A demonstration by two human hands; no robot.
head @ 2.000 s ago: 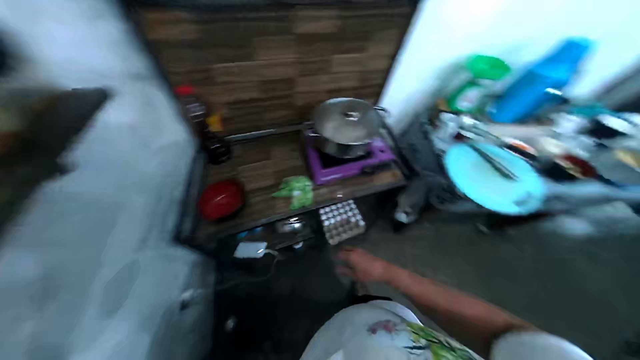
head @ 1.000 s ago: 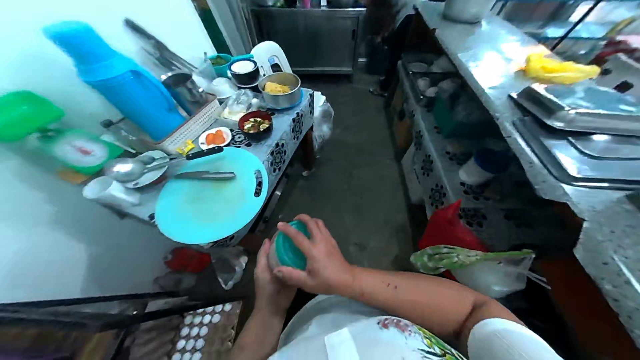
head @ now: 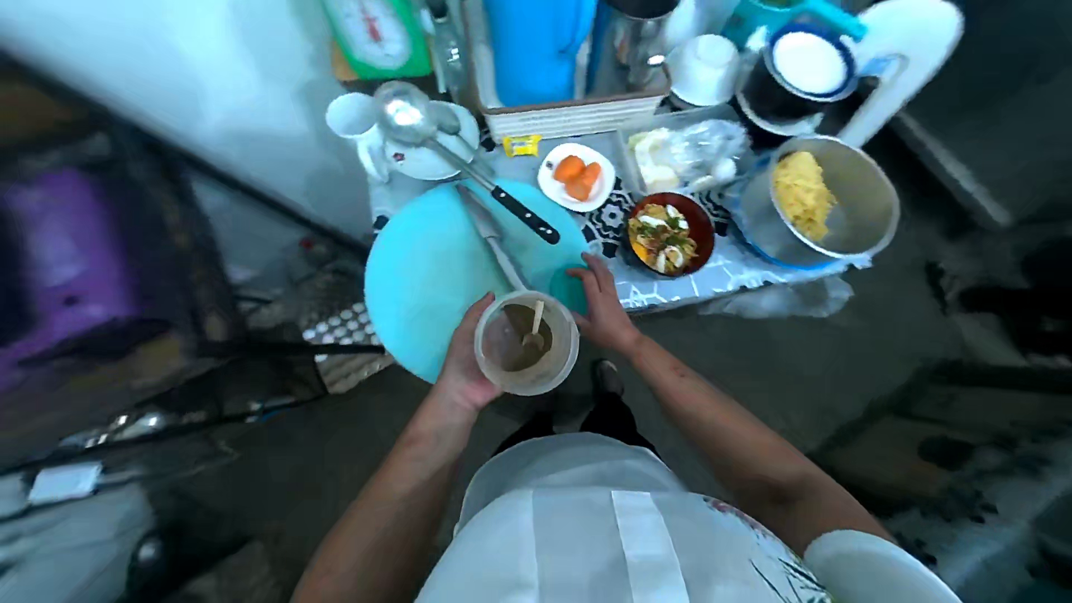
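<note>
My left hand (head: 467, 356) grips a round translucent plastic tub (head: 494, 339) from its left side. The tub has no lid on and holds a brownish powder (head: 526, 356) with a small spoon (head: 533, 335) standing in it. My right hand (head: 605, 306) has its fingers on a teal lid (head: 569, 289) at the edge of a round turquoise cutting board (head: 419, 276). On the board lie a knife (head: 494, 239), partly hidden behind the tub, and the black handle of a ladle (head: 526, 213). The ladle's bowl rests over a white saucer.
A dark red bowl of food (head: 670, 239), a small plate with orange pieces (head: 578, 177), a steel pot with yellow food (head: 854, 209) and a plastic container (head: 670, 155) stand right of the board. Behind are a basket (head: 578, 117), a blue jug (head: 536, 50) and a green scale (head: 377, 38).
The teal lid, on the tub a second ago, is now off it and in my right hand at the board. Both hands have moved apart, and the view has turned down over the table.
</note>
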